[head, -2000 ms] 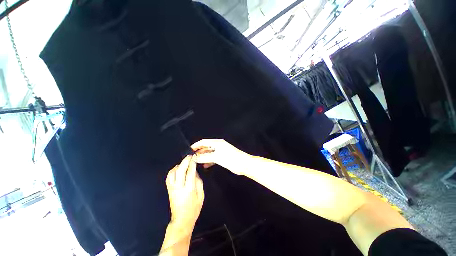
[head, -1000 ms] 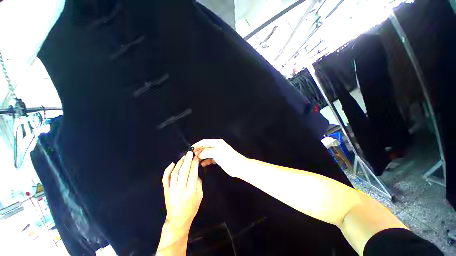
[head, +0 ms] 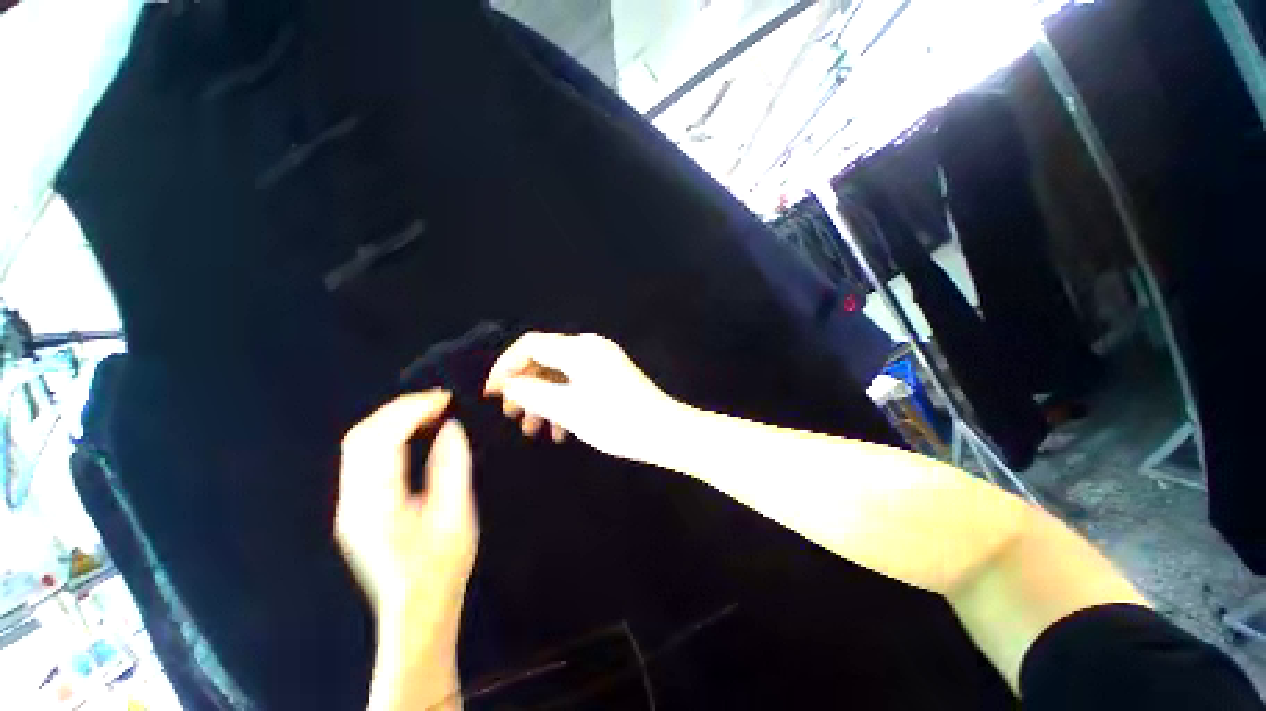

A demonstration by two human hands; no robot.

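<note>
A large black jacket (head: 597,264) hangs in front of me and fills the middle of the view. Short horizontal front fastenings (head: 375,256) run down its front in a slanting row. My left hand (head: 410,479) is slightly blurred, over the lower front, with thumb and forefinger apart and nothing visible between them. My right hand (head: 567,386) is just to its right and a little higher, with fingers curled close to the jacket front. Its fingertips are near a dark fastening; whether they grip anything cannot be told. The two hands are apart.
At right, a metal rail (head: 889,285) and dark hanging garments (head: 993,250) stand over a grey floor (head: 1111,514). A stool (head: 902,413) and a blue item show beyond the jacket's right edge. White hangers (head: 25,431) hang at far left.
My hands have come apart from the lower fastening where their fingertips met. The left moved left, the right slightly up and left. The view has shifted, so the jacket sits further left.
</note>
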